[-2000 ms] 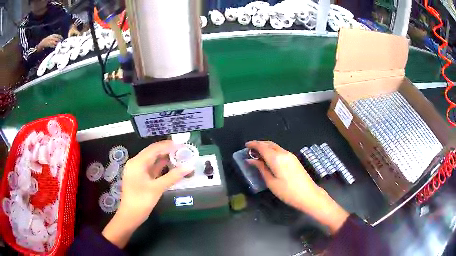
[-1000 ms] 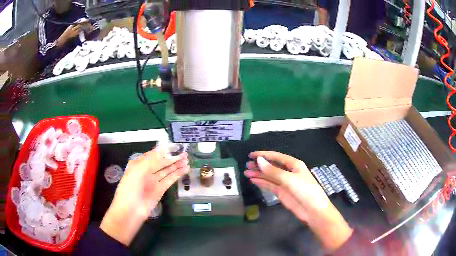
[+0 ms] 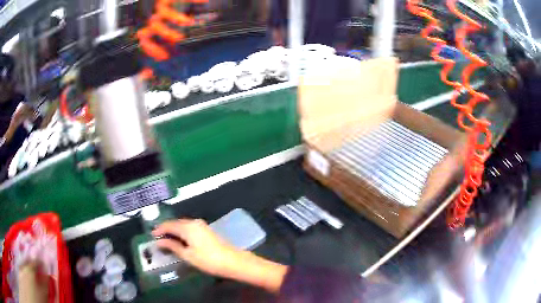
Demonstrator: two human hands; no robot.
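The picture is blurred by motion. My left hand [image 3: 32, 283] is at the lower left over the red plastic basket [image 3: 48, 222] of translucent gears; its fingers are too blurred to read. My right hand [image 3: 199, 244] reaches over the fixture plate of the green pneumatic press [image 3: 139, 194], its fingertips under the ram [image 3: 150, 212]. The fingers hide the centre post, and I cannot tell whether they hold anything. Loose plastic gears [image 3: 114, 272] lie between the basket and the press.
A grey-blue flat box [image 3: 240, 229] lies right of the press. Bearing stacks [image 3: 305, 213] lie beyond it. An open carton [image 3: 362, 201] of bearings stands on the right. Orange coiled hoses [image 3: 471, 160] hang at the right. White housings [image 3: 243, 74] lie behind the green conveyor [image 3: 225, 129]. A person [image 3: 15, 118] is at the far left.
The view has swung right, so the press appears further left. My left hand has moved from beside the press to the basket. My right hand has moved from right of the press onto its fixture.
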